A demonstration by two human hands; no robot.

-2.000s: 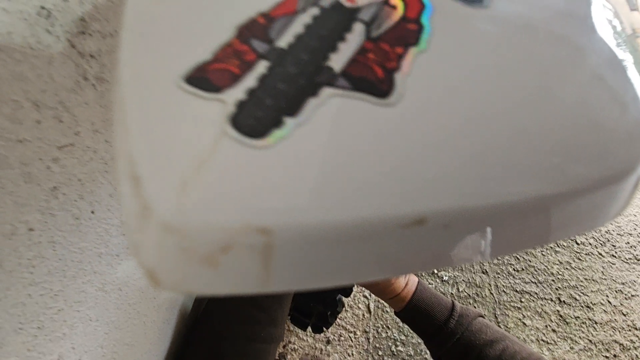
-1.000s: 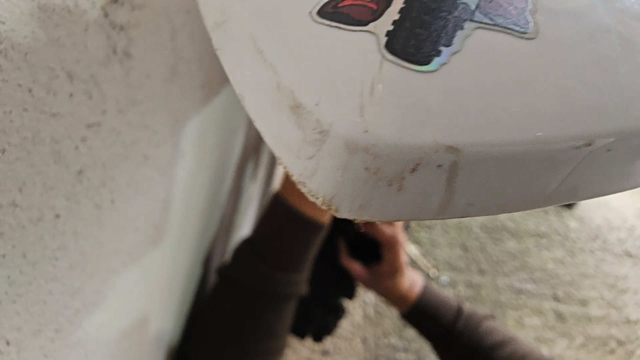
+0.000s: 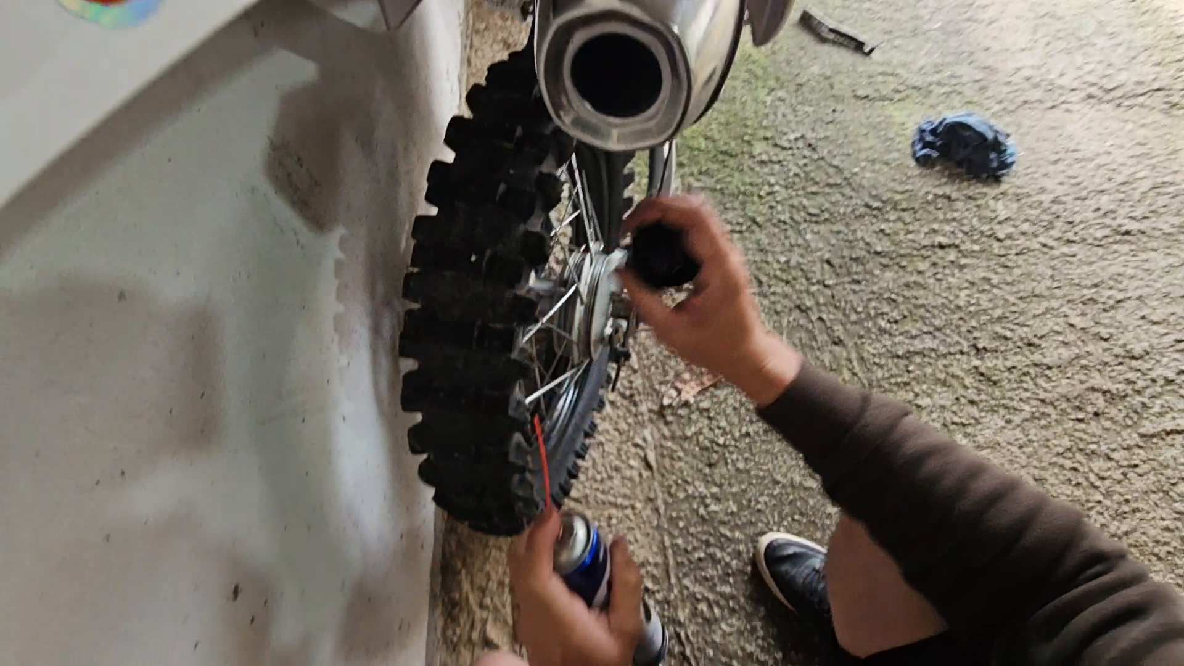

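Observation:
A knobby rear tyre [image 3: 481, 333] of a dirt bike stands against the pale wall, its spoked hub [image 3: 592, 296] facing right. At the bottom, my left hand [image 3: 573, 601] grips a blue aerosol can [image 3: 585, 560]; a thin red straw [image 3: 543, 462] runs up from its top towards the spokes. Slightly blurred, my right hand [image 3: 708, 287] is curled round a round black object [image 3: 663, 255] beside the hub; its exact kind cannot be told. Above the hub is the metal exhaust silencer [image 3: 615, 79] with its round opening.
The pale wall [image 3: 231, 416] rises close on the left, a white plastic panel [image 3: 111, 74] at top left. On the rough concrete lie a crumpled blue cloth or glove [image 3: 964, 146] and a dark narrow object [image 3: 837, 33]. My shoe [image 3: 795, 573] is at lower right; another can-like object [image 3: 651, 636] is beside my left hand.
The view has shifted, and the white panel no longer covers the wheel. My left hand, hidden earlier, now shows with the can. My right hand was partly behind the panel's edge.

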